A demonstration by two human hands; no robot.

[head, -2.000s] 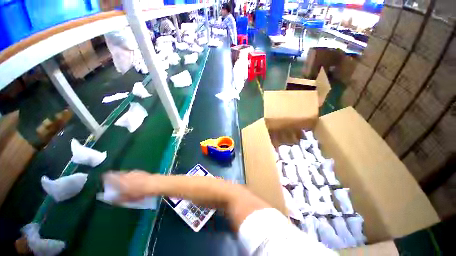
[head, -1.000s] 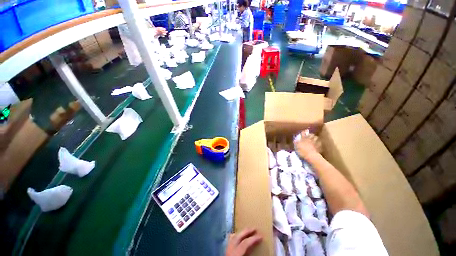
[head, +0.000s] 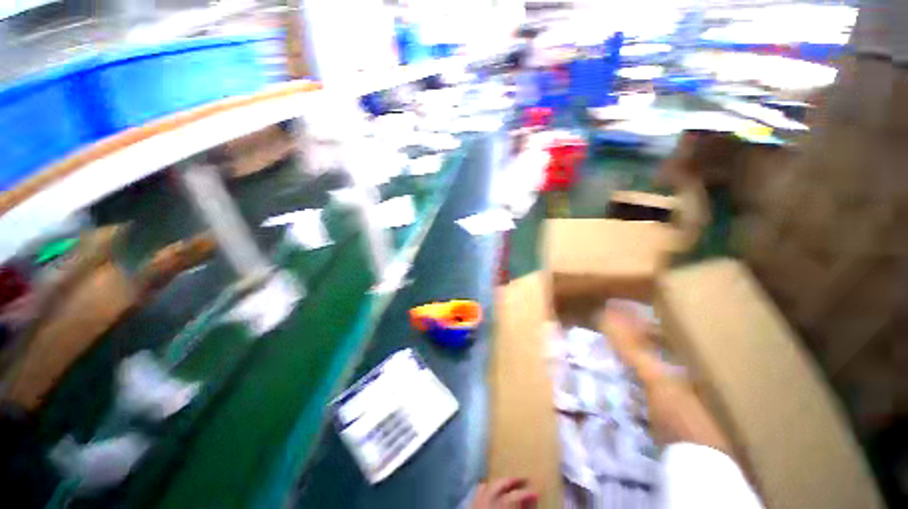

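The frame is blurred. An open brown carton [head: 525, 398] stands at the right with its flaps up. White wrapped pieces [head: 597, 408] fill much of it in rows. My right hand [head: 627, 326] is inside its far end, over the pieces; a white patch shows by the fingers, but whether it is held cannot be told. My left hand [head: 506, 494] is at the bottom edge, partly cut off, beside the carton's left flap; its grip is unclear. More wrapped pieces [head: 267, 302] lie on the green belt [head: 289, 368] at the left.
On the dark side table [head: 438, 263] lie a calculator [head: 393, 413], an orange and blue tape dispenser [head: 448, 320] and a flat white piece [head: 485, 222]. A shelf with blue bins [head: 139, 89] hangs upper left. A red stool [head: 563, 164] and stacked cartons [head: 816, 209] stand beyond.
My right hand went from over the belt into the carton and has moved slightly since. My left hand came into view by the flap. The view has shifted and blurred.
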